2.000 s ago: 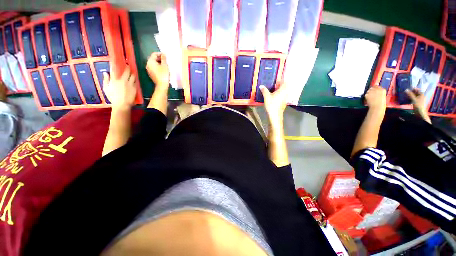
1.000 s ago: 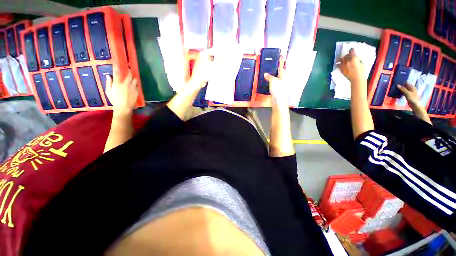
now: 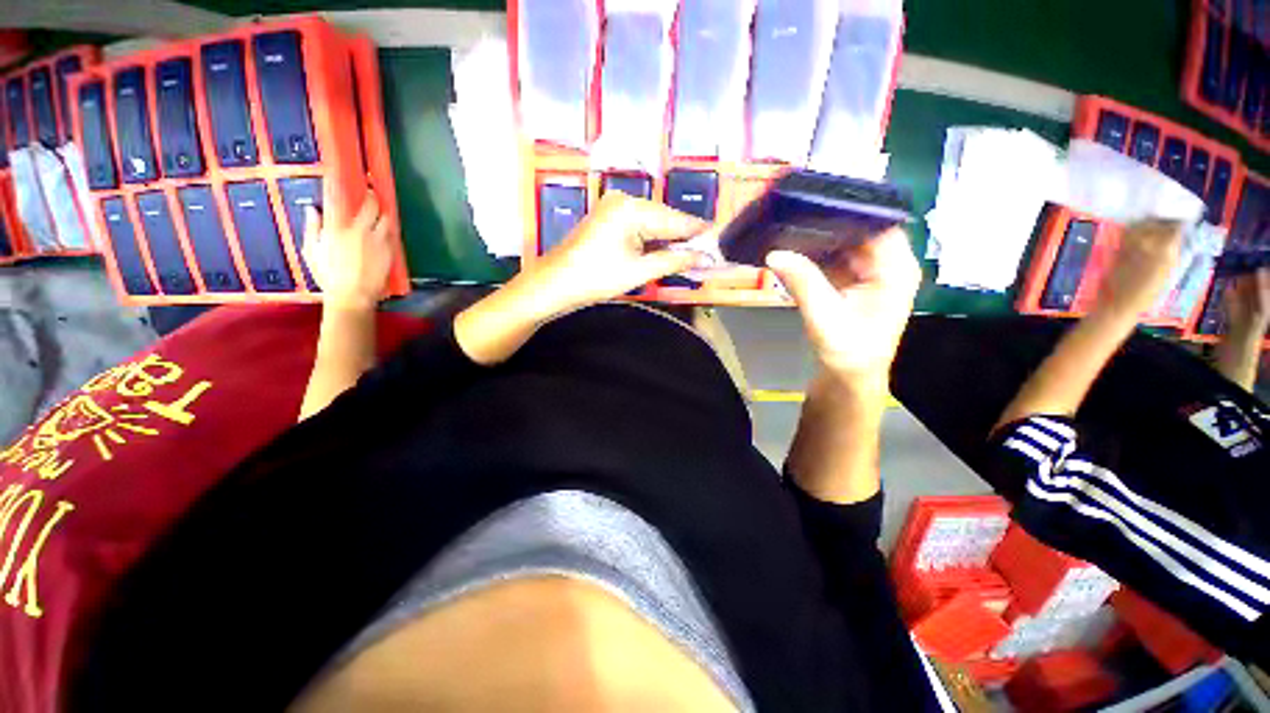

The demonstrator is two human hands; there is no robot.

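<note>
My right hand [image 3: 852, 309] holds a dark mobile phone [image 3: 811, 220], tilted and raised over the right end of the lower tray row. My left hand [image 3: 606, 258] pinches a small whitish piece [image 3: 703, 254] at the phone's left end; I cannot tell if it is a bag or a sticker. The orange-red phone tray [image 3: 529, 165] lies in front of me. Its upper row has phones under frosted protective bags [image 3: 713, 70]. Dark phones [image 3: 561, 209] show in the lower row, partly hidden by my hands.
White sheets [image 3: 481, 153] lie left of the tray, and a loose white pile [image 3: 989, 209] lies on the green surface at right. A neighbour's hand [image 3: 348, 251] touches the left tray [image 3: 223, 170]. Another person's hand [image 3: 1145, 265] is at the right tray. Orange-red crates [image 3: 961, 543] stand low right.
My right hand has lifted and tilted the phone from the lower row. My left hand has moved right to it, and the white strip it held over the tray no longer shows spread out.
</note>
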